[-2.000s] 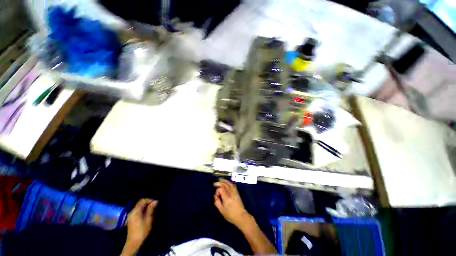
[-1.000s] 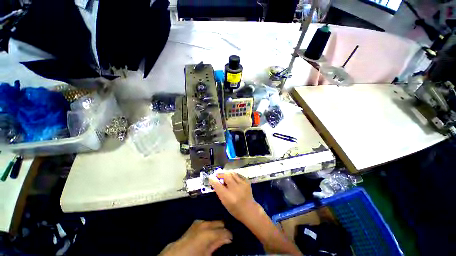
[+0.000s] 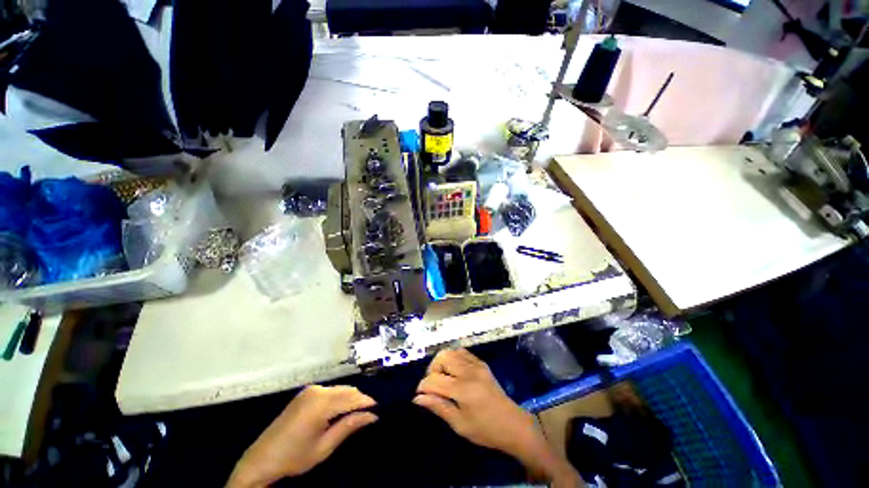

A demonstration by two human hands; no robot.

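The dark garment [image 3: 391, 443] lies over the lap below the table's front edge and merges with the dark background. My left hand [image 3: 313, 427] and my right hand [image 3: 469, 398] face each other across it, thumbs and fingers closed on the dark cloth. The cloth's edges are hard to make out. The button-sewing machine [image 3: 381, 214] points at me, with its shiny metal button clamp [image 3: 395, 335] just above and between my hands. No button can be made out in my fingers. The button tray [image 3: 474, 267] stands right of the head.
A calculator [image 3: 451, 207], a black bottle [image 3: 437, 133] and dark tweezers or snips [image 3: 540, 254] are right of the machine. Clear bags [image 3: 281, 257] and a white basket [image 3: 114, 286] are left. A blue crate [image 3: 710, 381] holds dark garments low right. A thread cone [image 3: 596, 71] stands behind.
My right hand has moved from the button clamp down to the cloth, right of it. My left hand has moved left and slightly up. Both hands now face each other over the garment.
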